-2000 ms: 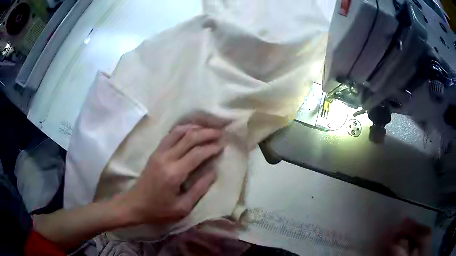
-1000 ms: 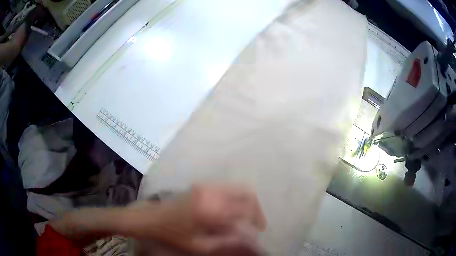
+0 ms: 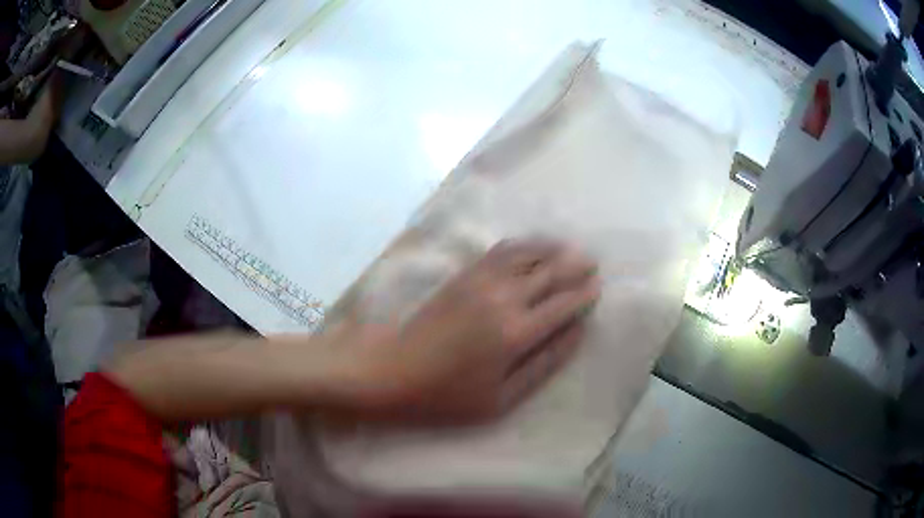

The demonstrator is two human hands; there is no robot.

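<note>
A large cream cloth panel (image 3: 628,212) lies across the white table, its right edge beside the lit needle area (image 3: 745,304). The cloth hangs over the front edge at the bottom. My left hand (image 3: 517,329) is bare and slightly blurred. It lies palm down on the middle of the cloth, fingers lightly bent; no pinched fold shows. My right hand is not visible; a dark reddish blur at the bottom edge is too unclear to name. The sewing machine head (image 3: 821,172), white-grey with a red label, stands at the right.
The white table (image 3: 304,132) has ruler markings along its front edge. A long narrow white tray (image 3: 152,81) is at the upper left. Another person's arm (image 3: 28,132) shows at the far left. Pale crumpled cloth (image 3: 96,304) hangs or lies below the table at the left.
The cloth has been shifted and turned since the oldest frame, baring the table's left side. Since the middle frame, its far end has come nearer and my left hand has moved up onto its middle.
</note>
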